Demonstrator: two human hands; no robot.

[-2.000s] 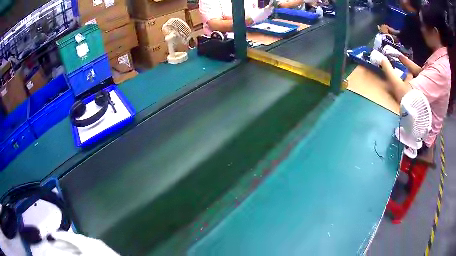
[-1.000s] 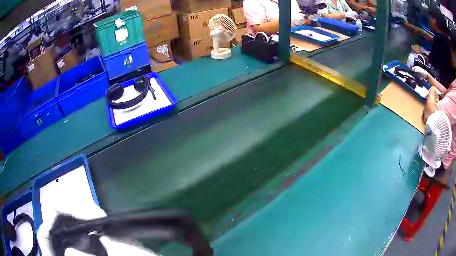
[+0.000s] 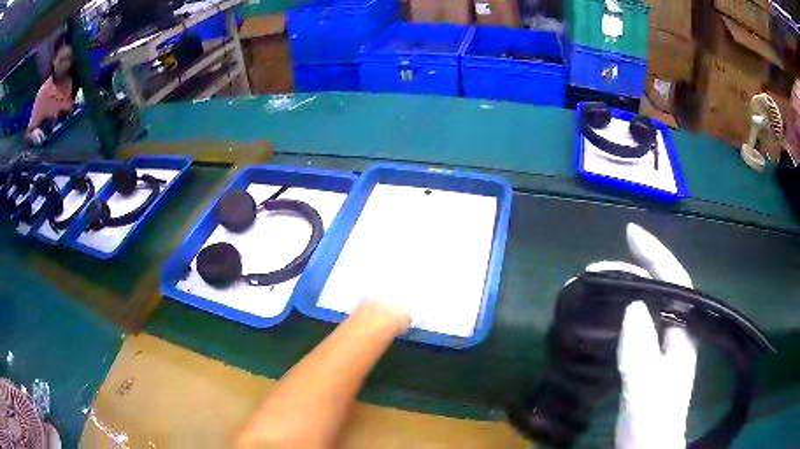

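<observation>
My right hand (image 3: 653, 368), in a white glove, holds a black headset (image 3: 605, 324) at the lower right, over the dark belt. White glove fingers show in front of it and beyond it. A blue tray (image 3: 502, 250) with a white liner lies in the centre with no headset in it. My bare left forearm reaches to its near edge. My left hand (image 3: 386, 317) blends into the white liner, so its fingers cannot be made out. A second blue tray (image 3: 180, 279), touching the first on the left, holds a black headset (image 3: 309, 230).
More blue trays (image 3: 180, 180) with headsets lie at the far left. Another tray (image 3: 627, 178) with a headset is on the far bench. Cardboard (image 3: 193, 386) covers the near edge. Blue bins (image 3: 412, 70), cartons, a fan (image 3: 765, 131) and a person (image 3: 54, 92) are beyond.
The view has turned left along the line. The held headset now shows at the lower right, away from the tray it was over. My left forearm has come into view.
</observation>
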